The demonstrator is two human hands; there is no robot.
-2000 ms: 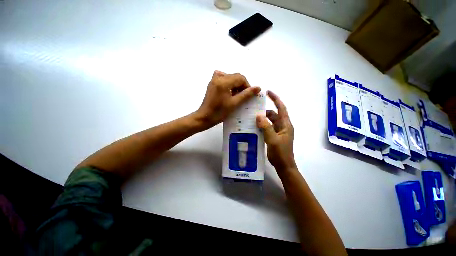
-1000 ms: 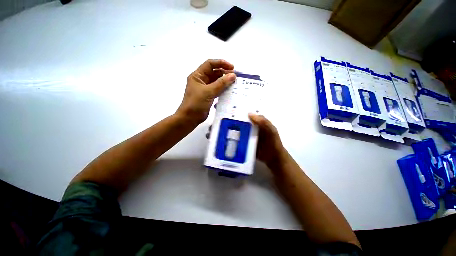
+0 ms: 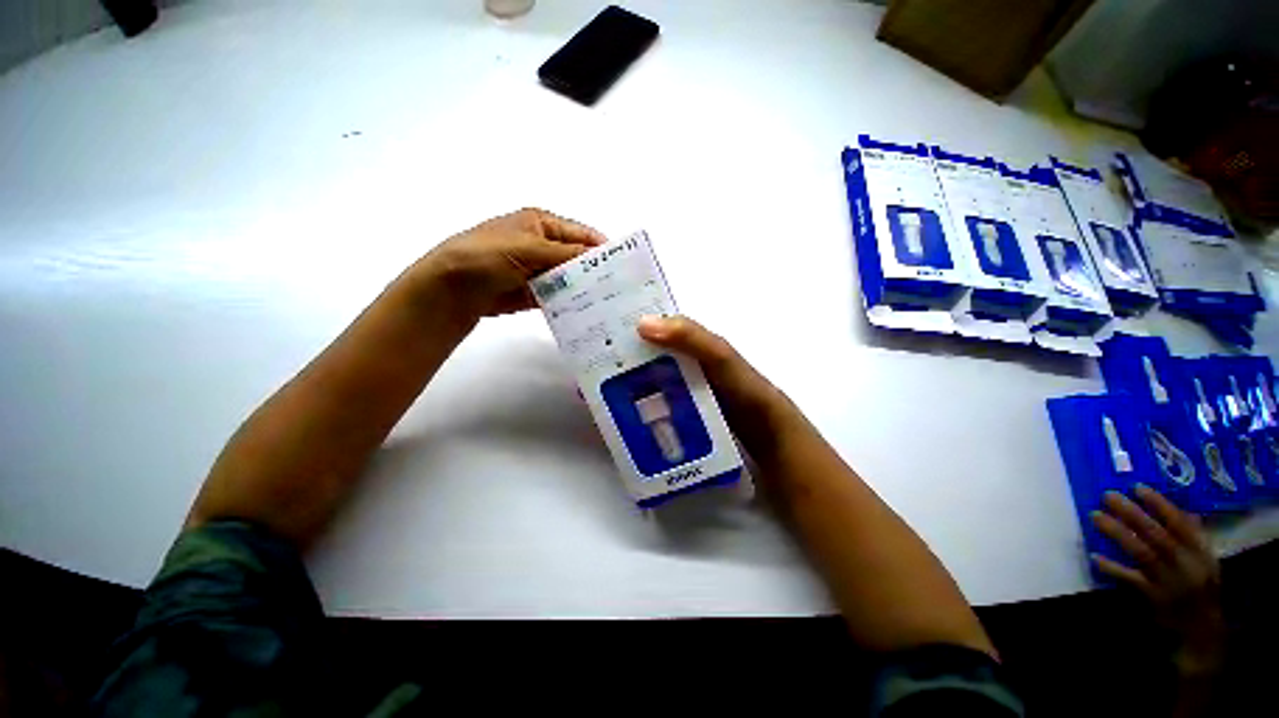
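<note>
A white and blue retail box (image 3: 654, 415) is held tilted above the white table, its top leaning left. Its blue panel shows a pale device. My left hand (image 3: 508, 261) is at the box's top left corner, fingers partly behind it. My right hand (image 3: 713, 368) grips the box's right side, thumb on the front face. The fingers behind the box are hidden.
Several similar boxes (image 3: 919, 239) stand in a row at the right, lower flaps open. Blue inserts (image 3: 1101, 446) lie nearer, with another person's hand (image 3: 1161, 550) on them. A black phone (image 3: 599, 55) and brown box (image 3: 979, 39) are at the back.
The box has turned so its top leans left, and its top flap no longer sticks up. The view has shifted right. Another person's hand has appeared on the blue inserts.
</note>
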